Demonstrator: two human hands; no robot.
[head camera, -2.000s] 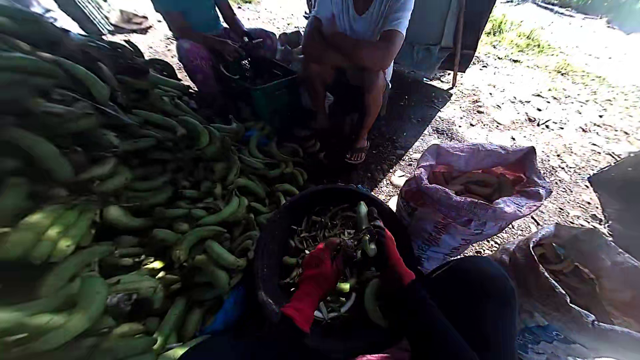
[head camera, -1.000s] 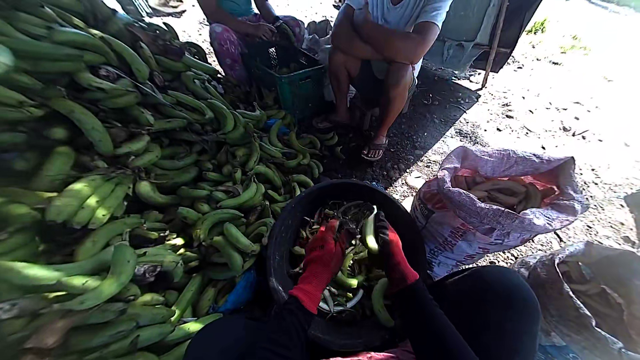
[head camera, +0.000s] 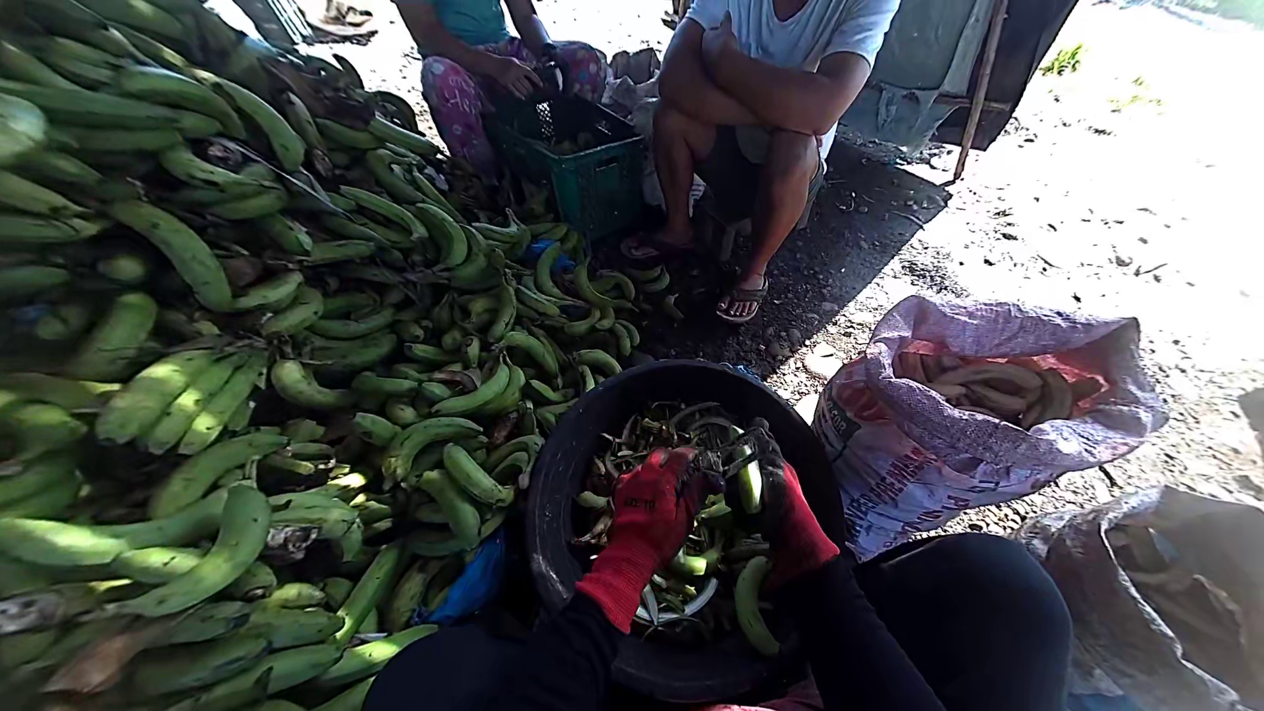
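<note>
Both my hands wear red gloves with dark, soiled fingers, over a round black tub (head camera: 558, 494) between my knees. My right hand (head camera: 785, 504) is closed around a green banana (head camera: 750, 482), held upright. My left hand (head camera: 657, 499) is close beside it, its fingers curled toward the banana's upper part; whether it grips anything is hidden. Green peel strips (head camera: 691, 425) fill the tub below. Another whole green banana (head camera: 753, 604) lies in the tub near my right wrist, by a pale curved rim (head camera: 691, 604).
A large heap of green bananas (head camera: 326, 385) spreads on the left. Ahead, a green plastic crate (head camera: 597, 183) stands by two seated people, one with crossed arms. To the right are a woven sack (head camera: 1017, 444) holding peeled-looking pieces and a second open sack (head camera: 1136, 592).
The view has steadied and shifted. The banana between my hands has come lower, and my hands have drawn closer around it.
</note>
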